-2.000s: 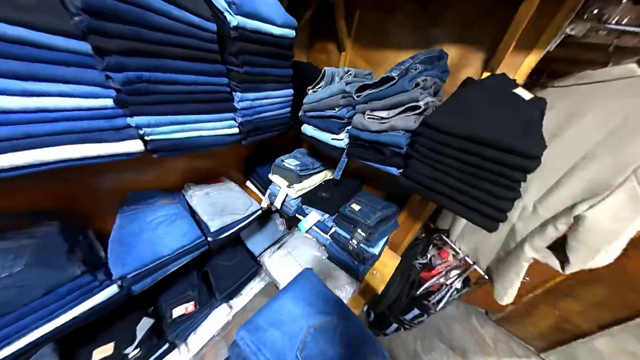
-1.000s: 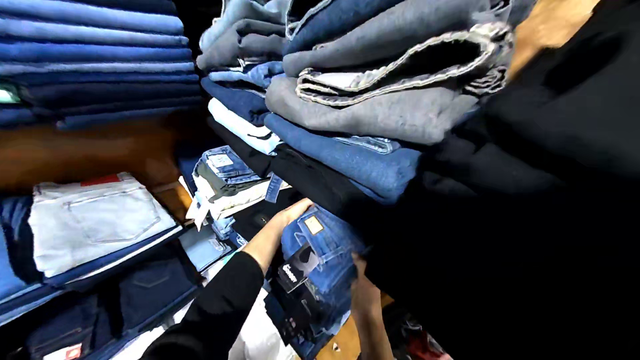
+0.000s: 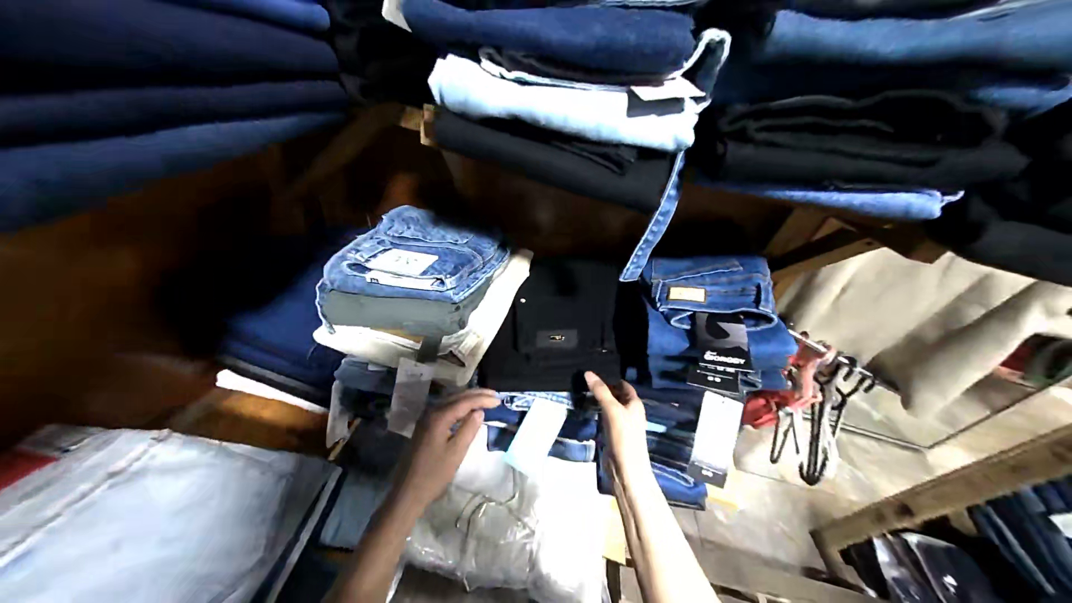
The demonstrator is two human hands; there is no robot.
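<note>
Folded black trousers point(image 3: 553, 327) with a small dark patch lie on the middle stack of the lower shelf. My left hand point(image 3: 448, 431) is near their front left edge, thumb and fingers apart. At their front right edge is my right hand point(image 3: 618, 410), its fingertips at the cloth; whether it grips is unclear. Under them are folded blue jeans point(image 3: 578, 425) with a pale hanging tag point(image 3: 536, 435). Left of them, blue jeans point(image 3: 410, 251) top a stack with grey and cream garments. To the right lies a stack of blue jeans point(image 3: 712, 293) with dark tags.
Overhead, a shelf holds folded jeans point(image 3: 569, 100), and a denim strip point(image 3: 657, 222) hangs from it. Clear plastic-wrapped garments point(image 3: 494, 536) lie below my hands. Pale folded jeans point(image 3: 159, 511) are at lower left. Hangers point(image 3: 816, 419) and a wooden beam point(image 3: 938, 486) are on the right.
A second ago both hands were at the blue jeans of the right stack; now they are at the black trousers beside it. The view has moved closer to the lower shelf.
</note>
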